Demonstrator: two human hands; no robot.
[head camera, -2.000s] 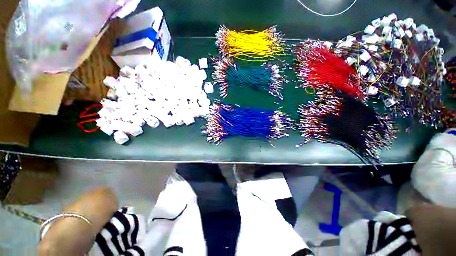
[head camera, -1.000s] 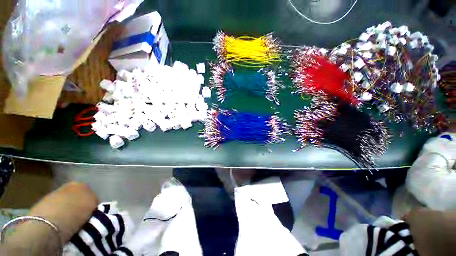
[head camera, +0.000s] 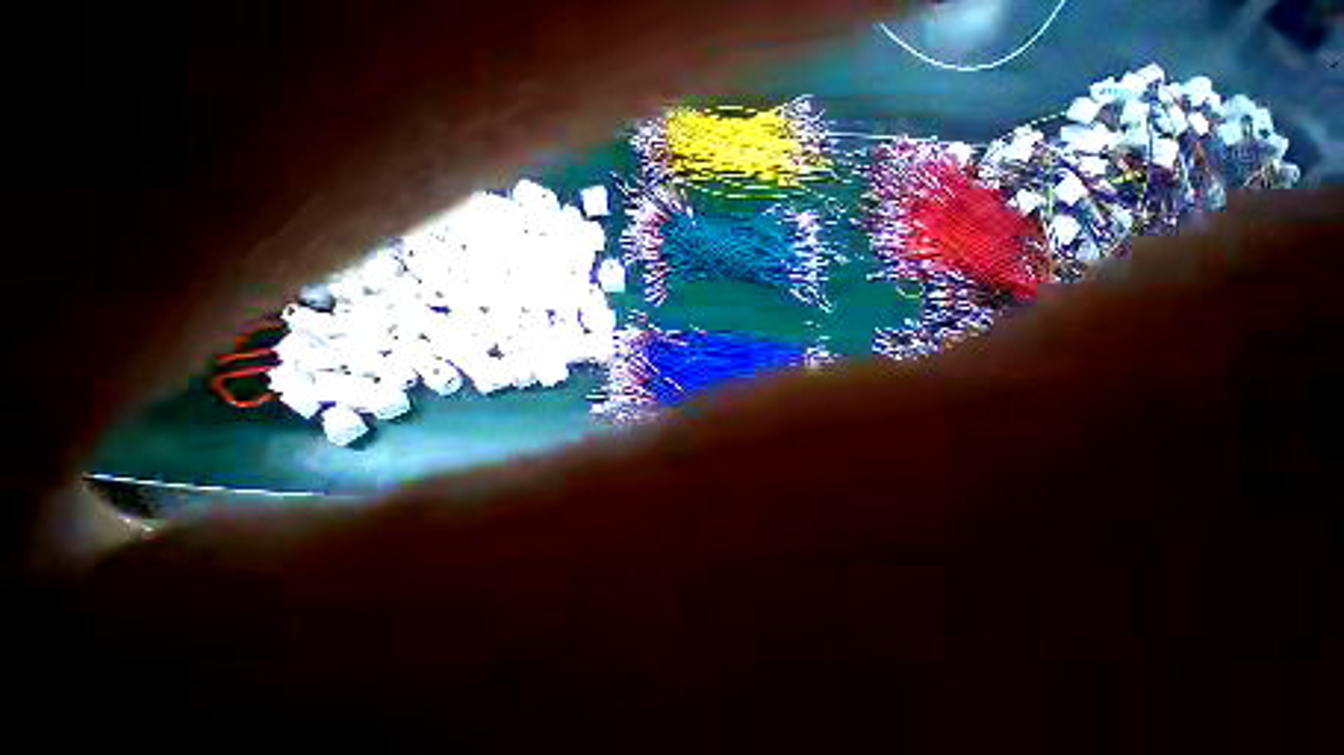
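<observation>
Dark, blurred shapes very close to the camera cover the top left and the whole lower part of the view. They look like a hand or fingers, but I cannot tell which of my hands. Between them, a heap of white connector housings (head camera: 457, 295) lies on the green bench top. Right of it lie bundles of yellow wires (head camera: 737, 145), green wires (head camera: 730, 248) and blue wires (head camera: 715, 363), the last partly covered. Red wires (head camera: 966, 229) lie further right. Below them, only wire tips (head camera: 936, 325) of another bundle show.
Finished harnesses (head camera: 1135, 140) with white housings lie in a pile at the far right, partly covered. Red scissor handles (head camera: 243, 369) show left of the housings. A thin white cable (head camera: 966, 67) loops at the top. The bench's front edge (head camera: 207, 487) shows at the lower left.
Dark blurred shapes have come close over the camera and hide the carton, white box, black wires, lap and both forearms. The visible bundles and heap have not noticeably moved.
</observation>
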